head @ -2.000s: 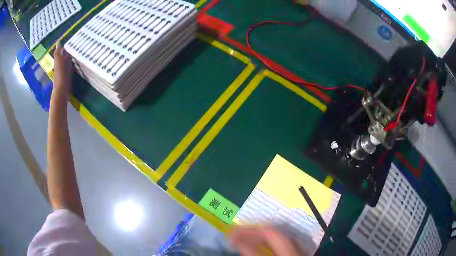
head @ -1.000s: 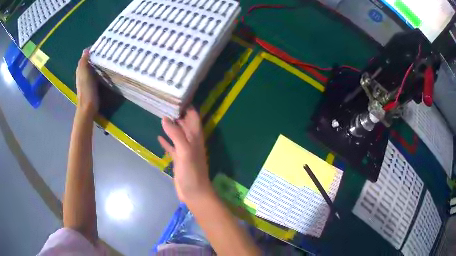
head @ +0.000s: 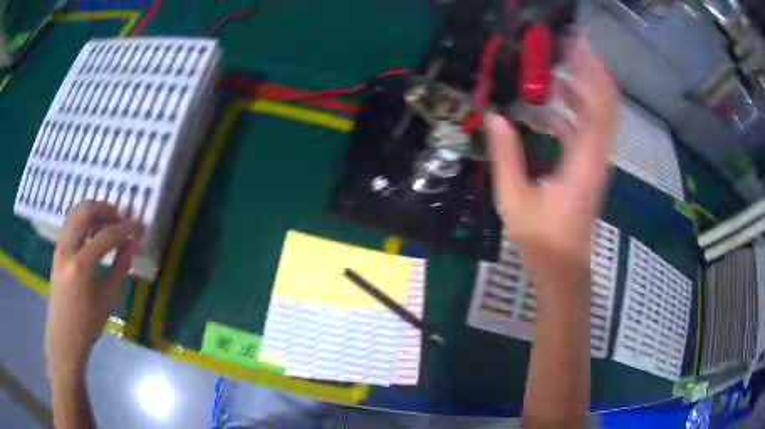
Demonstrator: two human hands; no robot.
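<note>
The tray stack (head: 113,126) stands at the left, its top white tray filled with rows of bone-shaped parts. My left hand (head: 88,260) is at the stack's front edge, fingers curled over the top tray's near corner; whether it pinches a part is hidden. My right hand (head: 549,167) is raised, blurred, thumb and fingers apart and empty, beside the red toggle clamp handle (head: 535,65). The black test fixture (head: 369,184) stands at the top centre with its metal linkage and silver nest (head: 436,170).
The record sheet (head: 335,339) with its yellow paper (head: 314,264) lies below the fixture, a black pen (head: 386,299) across it. White parts trays (head: 654,306) lie at the right, another tray stack (head: 730,310) at far right. A thin red wire (head: 352,88) runs to the fixture.
The view has swung right. My right hand has left the tray stack and moved up beside the clamp handle. My left hand has moved from the stack's side to the top tray's front edge.
</note>
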